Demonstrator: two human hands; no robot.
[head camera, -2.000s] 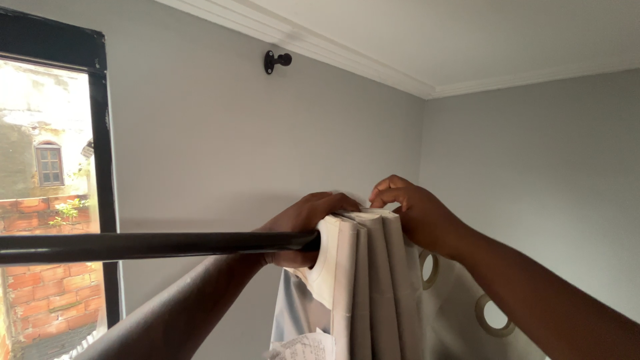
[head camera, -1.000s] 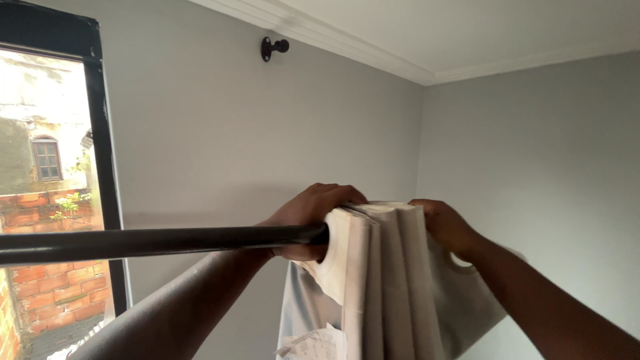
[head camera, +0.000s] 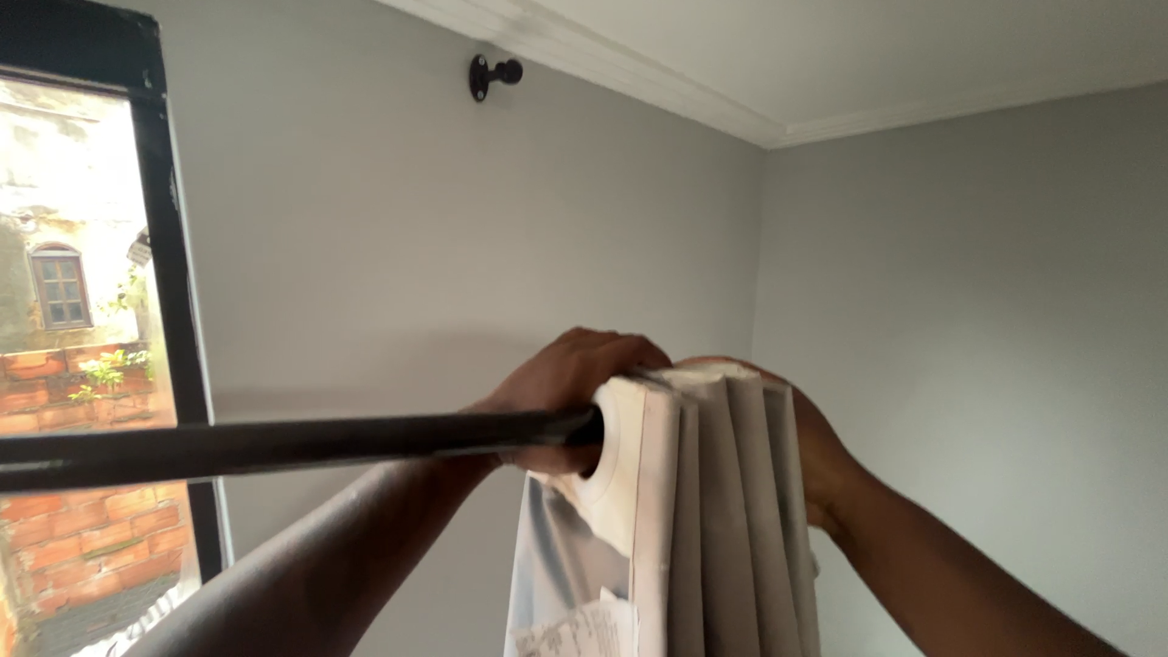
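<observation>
A black curtain rod runs in from the left edge, and its right end enters the grommet of a beige grommet curtain. The curtain hangs in several gathered folds. My left hand wraps around the rod and the curtain's top edge, beside the first grommet. Behind the folds on the right is my right hand, against the top of the curtain, its fingers mostly hidden. A white label with writing hangs low on the curtain's left side.
A black rod bracket is fixed high on the grey wall, below the white ceiling moulding. At the left stands a black window frame, with a brick wall outside. Another grey wall meets the first at the right.
My right hand has moved from the curtain's top and right side to behind the folds. The grommets that showed at the right are now out of sight, with the folds gathered closer together.
</observation>
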